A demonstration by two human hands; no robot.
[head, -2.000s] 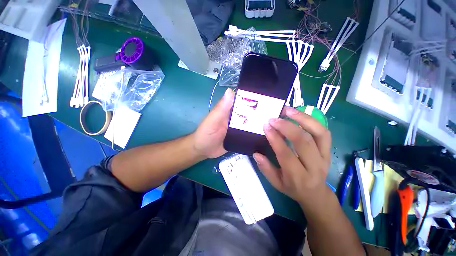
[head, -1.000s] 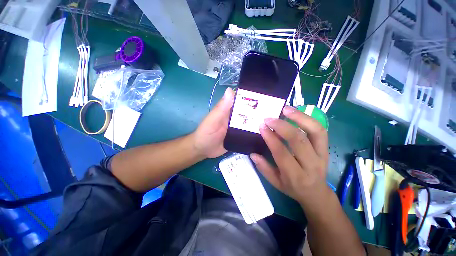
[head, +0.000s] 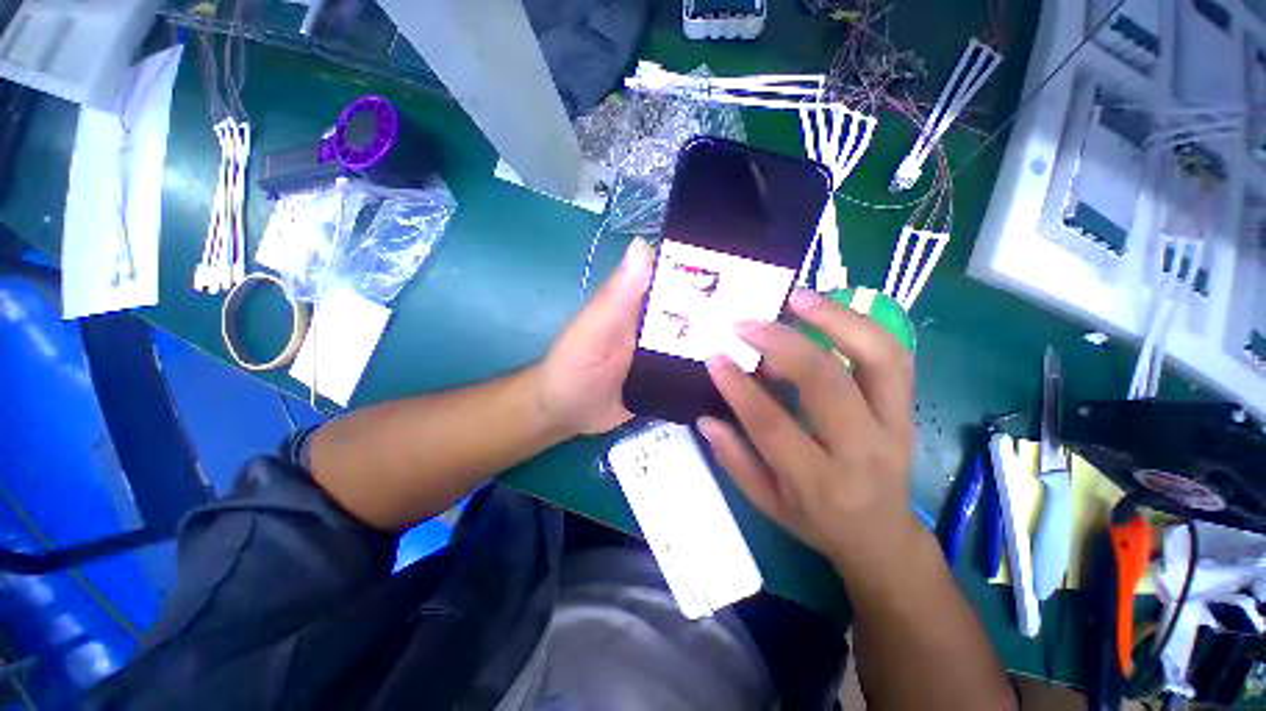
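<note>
A black smartphone (head: 736, 208) is held over the green bench, its screen showing a bright white band with small dark and red pictures. My left hand (head: 594, 347) holds it by its left edge and lower corner. My right hand (head: 833, 417) is on its lower right side, fingers apart over or touching the screen; I cannot tell whether it also grips the edge. A white rounded slab, maybe a power bank (head: 686, 522), lies below the phone at the bench's front edge, with faint print on it.
White cable bundles (head: 837, 139) and a green spool (head: 880, 322) lie behind the phone. White trays (head: 1020, 229) stand at right. Blue-handled cutters (head: 1054, 521) and an orange-and-black tool (head: 1126, 556) lie at lower right. A tape roll (head: 232, 322) and plastic bags (head: 396, 236) lie at left.
The fingers of my right hand have shifted slightly left and down over the phone's screen. The phone and my left hand stay nearly in place.
</note>
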